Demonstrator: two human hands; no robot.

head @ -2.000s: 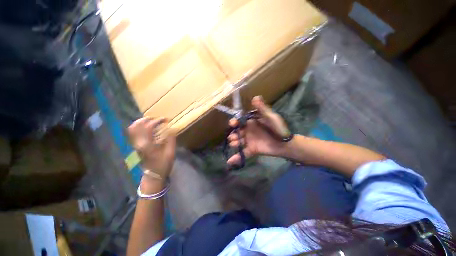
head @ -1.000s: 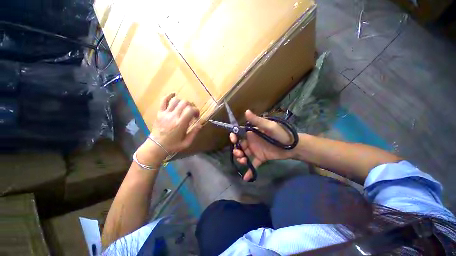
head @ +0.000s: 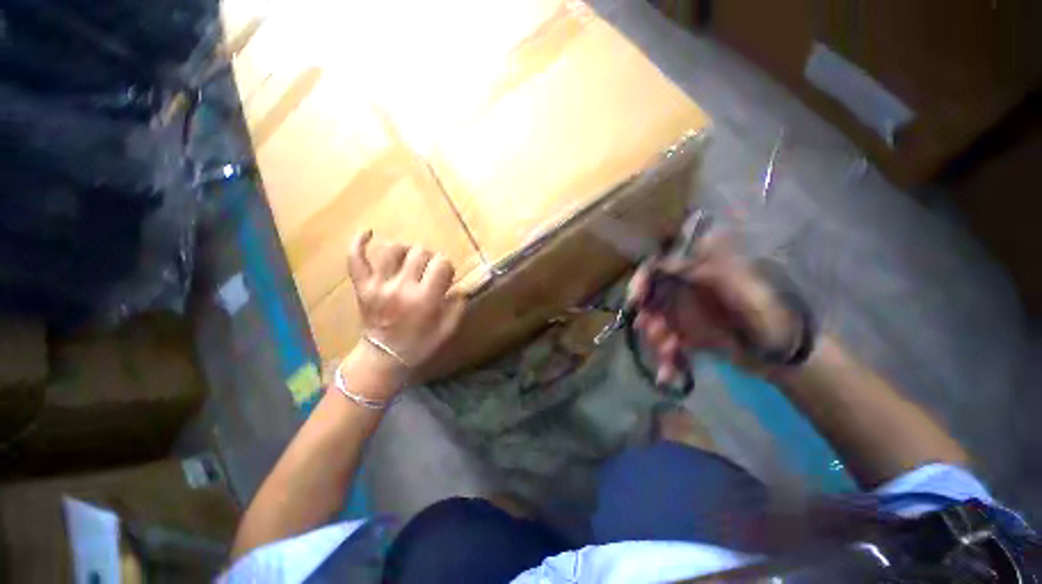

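Note:
A tan carton (head: 571, 148) stands in front of me, its top brightly lit, with a centre seam running to the near edge and shiny tape along that edge. My left hand (head: 406, 299) rests on its near edge beside the seam, fingers curled; whether it pinches tape or a flap is hidden. My right hand (head: 718, 306), blurred, holds dark-handled scissors (head: 640, 302) off the carton's near right side. The scissors' blades look spread apart.
Crumpled grey-green sacking (head: 526, 422) lies against the carton's near side. Dark plastic-covered bundles (head: 80, 171) are at the left, above brown cartons (head: 114, 394). Another carton (head: 914, 69) stands at the upper right. Blue tape (head: 265, 268) marks the floor.
My right hand has moved right with the scissors, away from the seam. My left hand stays at the near edge by the seam; two seconds ago it was further left, at the corner.

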